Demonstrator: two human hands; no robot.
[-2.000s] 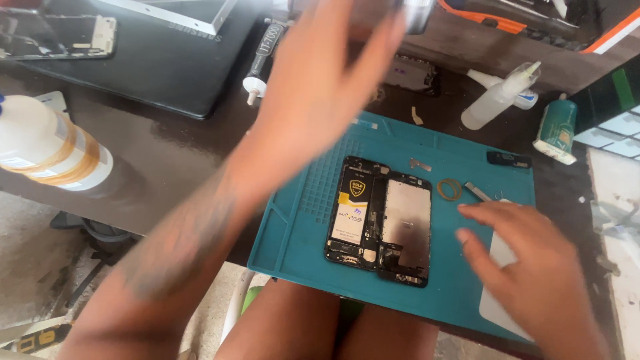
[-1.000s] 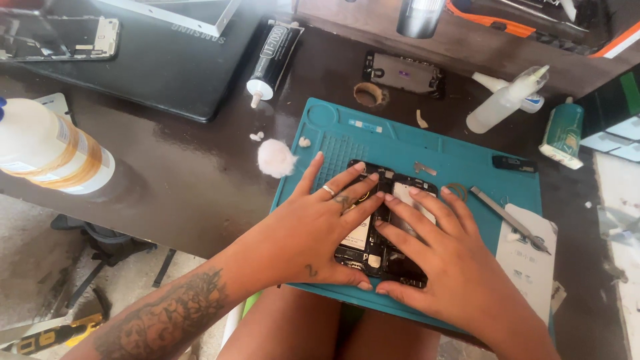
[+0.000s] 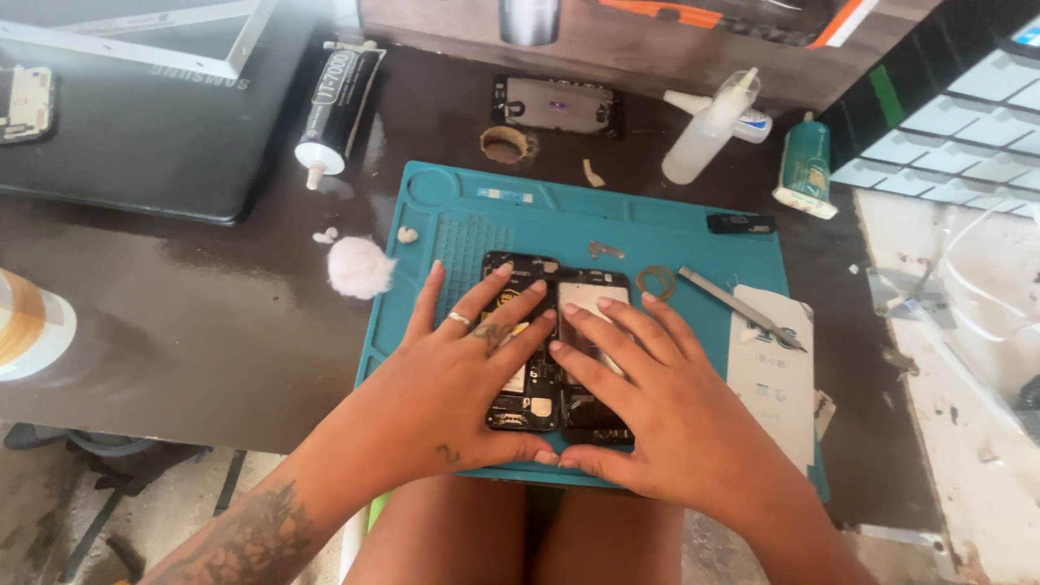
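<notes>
An opened smartphone lies on a teal silicone repair mat (image 3: 561, 207) in front of me. Its body (image 3: 520, 264), with the battery and circuit parts facing up, is on the left, and its screen assembly (image 3: 597, 280) lies close beside it on the right. My left hand (image 3: 455, 382), a ring on one finger, rests with spread fingers over the body and covers much of the battery. Over the screen's metal back lies my right hand (image 3: 658, 374), its fingers also spread. The two thumb tips nearly meet at the phone's near edge. Neither hand grips anything.
Cotton wool (image 3: 360, 266) lies left of the mat, below a glue tube (image 3: 337, 106). A metal tool (image 3: 739, 307) rests over a white card (image 3: 772, 374). Another phone part (image 3: 558, 106), a tape ring (image 3: 505, 145), a squeeze bottle (image 3: 707, 130) and a green tube (image 3: 806, 166) stand or lie beyond.
Two seconds ago my left hand was raised over the mat's far left and my right was right of the phone. Both came down onto it and have stayed there since one second ago.
</notes>
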